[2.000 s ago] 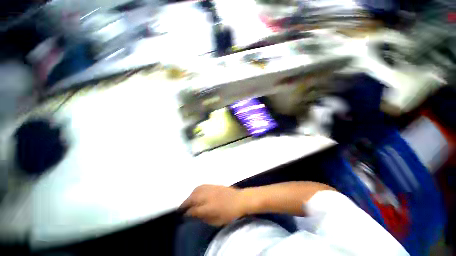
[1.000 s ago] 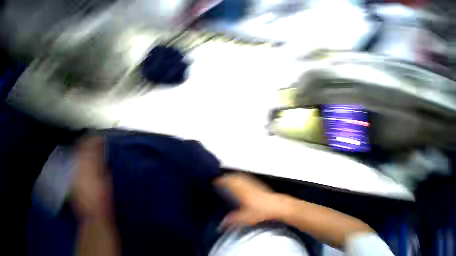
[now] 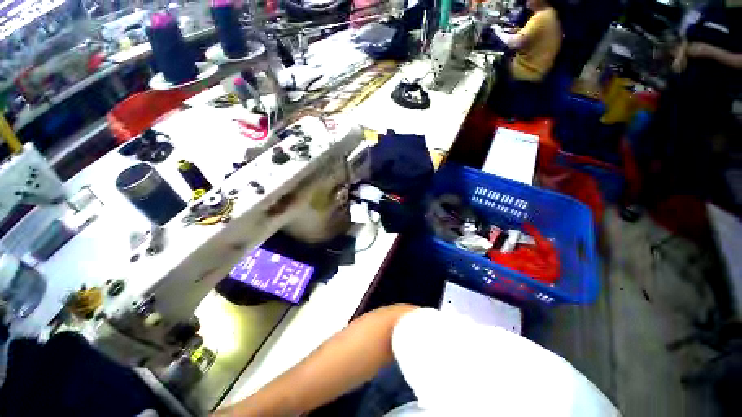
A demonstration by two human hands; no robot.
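Observation:
The white sewing machine [image 3: 244, 204] runs diagonally through the left half, its needle end low at left. A navy garment [image 3: 73, 379] lies at the lower left beside the needle area, cut off by the bottom edge. A smartphone with a lit purple screen [image 3: 272, 274] lies under the machine arm, right of the pale, lit machine bed [image 3: 236, 330]. My right forearm, in a white sleeve, reaches down left along the table front; the hand is cut off by the bottom edge. My left hand is out of the picture.
A blue crate [image 3: 569, 236] with red and white contents stands on the floor at right. Dark cloth [image 3: 401, 167] lies at the machine's far end. Dark thread cones [image 3: 175, 49] stand at upper left. A person in yellow [image 3: 537, 45] sits at the back; another stands at upper right.
The view has swung right, bringing the crate and people into sight. Both hands, seen at the navy garment one second ago, have left the picture. The garment now shows beside the machine's needle end.

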